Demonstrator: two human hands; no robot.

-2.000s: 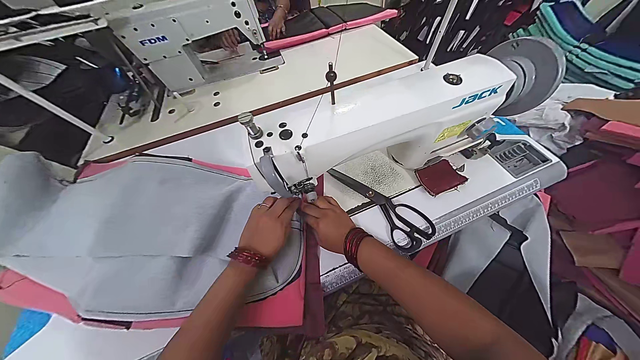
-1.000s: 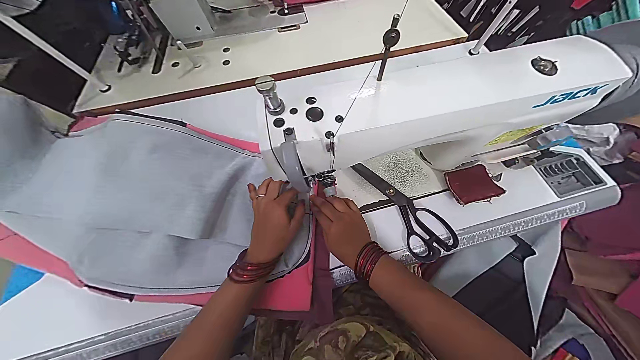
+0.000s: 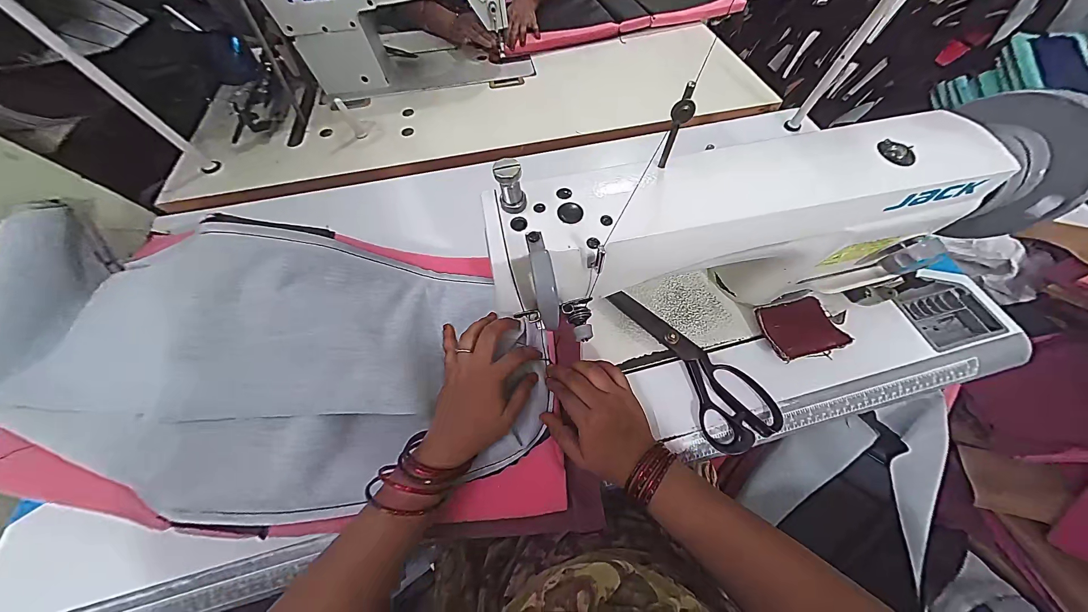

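Observation:
A white Jack sewing machine (image 3: 765, 195) stands before me, its needle area largely hidden behind the head. Grey fabric (image 3: 280, 340) lies left of it, over pink fabric (image 3: 510, 493) and a maroon strip (image 3: 586, 501) that shows at the right edge. My left hand (image 3: 484, 382) lies on the grey fabric, fingers spread, just in front of the machine head. Bent fingers of my right hand (image 3: 599, 416) press the fabric edge beside it, close to the left fingertips. Black-handled fabric shears (image 3: 701, 370) and a maroon fabric scrap (image 3: 801, 327) lie on the machine bed.
Behind, a second sewing machine (image 3: 340, 55) stands on its table (image 3: 595, 102), with another person's hands (image 3: 476, 30) at pink and black fabric. Fabric pieces (image 3: 1011, 399) are heaped at the right. A ruler strip (image 3: 884, 393) runs along the front edge of my table.
My left hand has spread its fingers flatter on the grey fabric. Both hands have come slightly toward me from the machine head. The view has shifted.

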